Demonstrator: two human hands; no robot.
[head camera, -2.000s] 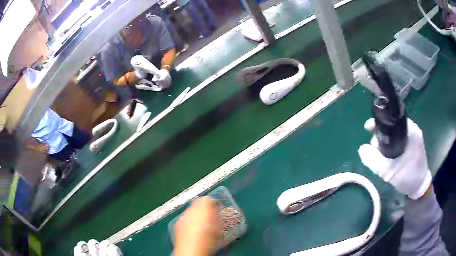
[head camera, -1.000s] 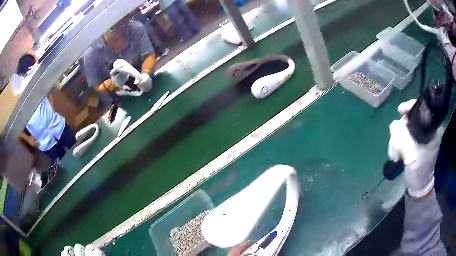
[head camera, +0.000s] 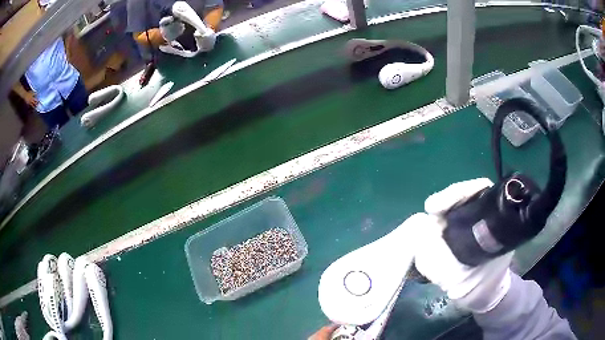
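A white neck fan body (head camera: 355, 282) is held off the bench at the lower middle, its round end with a ring mark facing up. My left hand (head camera: 324, 333) is bare and mostly hidden under that end; only some fingers show at the bottom edge, against the fan. My right hand (head camera: 458, 255), in a white glove, is closed around the black electric screwdriver (head camera: 487, 216), with its looped cord on top. The screwdriver's tip is hidden behind the glove and the fan. The clear screw tub (head camera: 199, 255) with heaped screws (head camera: 259, 259) stands left of the fan.
Stacked neck fans (head camera: 74, 292) lie at the lower left. Clear divided trays (head camera: 524, 126) stand at the right back. A grey post (head camera: 460, 53) rises at the belt rail (head camera: 285, 174). Another neck fan (head camera: 403, 74) lies on the belt. Two people are across the belt.
My right hand has brought the screwdriver left and down to the neck fan. The fan has turned its ringed round end up and moved away from the tub. The view has shifted, showing the stacked fans.
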